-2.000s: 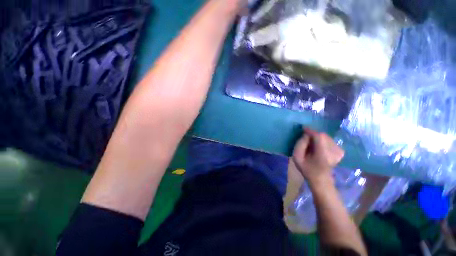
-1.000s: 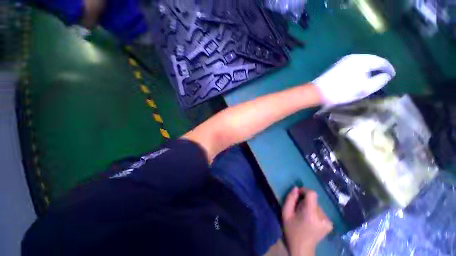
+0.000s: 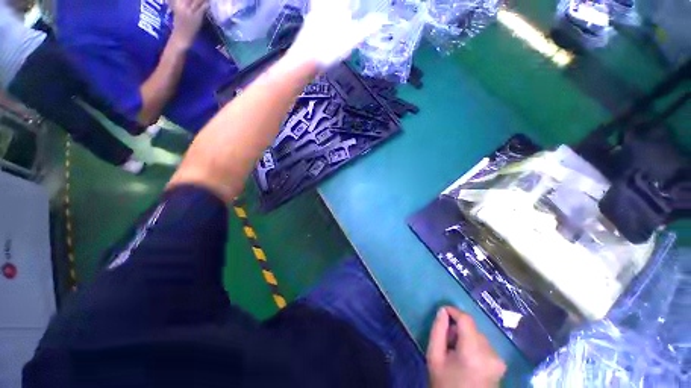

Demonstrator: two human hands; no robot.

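Observation:
My left hand (image 3: pixel 333 34), in a white glove, is stretched out over the far edge of the black parts tray (image 3: pixel 265 198), beside clear bagged cases (image 3: pixel 390 49). Glare washes out its fingers, so I cannot tell if it grips anything. The tray holds many loose black fittings (image 3: pixel 322 136). My bare right hand (image 3: pixel 464 355) is at the bench's near edge with its fingers curled; a dark spot shows between thumb and fingers, but I cannot tell if it is a part. The jig, a cream block (image 3: pixel 572 242) under clear film on a black base plate (image 3: pixel 485 276), stands right of centre.
A black press head (image 3: pixel 640 201) stands over the jig's right side. Clear cases (image 3: pixel 606 360) lie at the lower right. Loose black fittings (image 3: pixel 400 102) lie beside the tray. A person in blue (image 3: pixel 144 57) is at the upper left, beyond the tray.
My left hand has moved from beside the jig, across the bench, to the tray's far edge. The view has turned, showing the person in blue more fully. My right hand stays near the bench edge.

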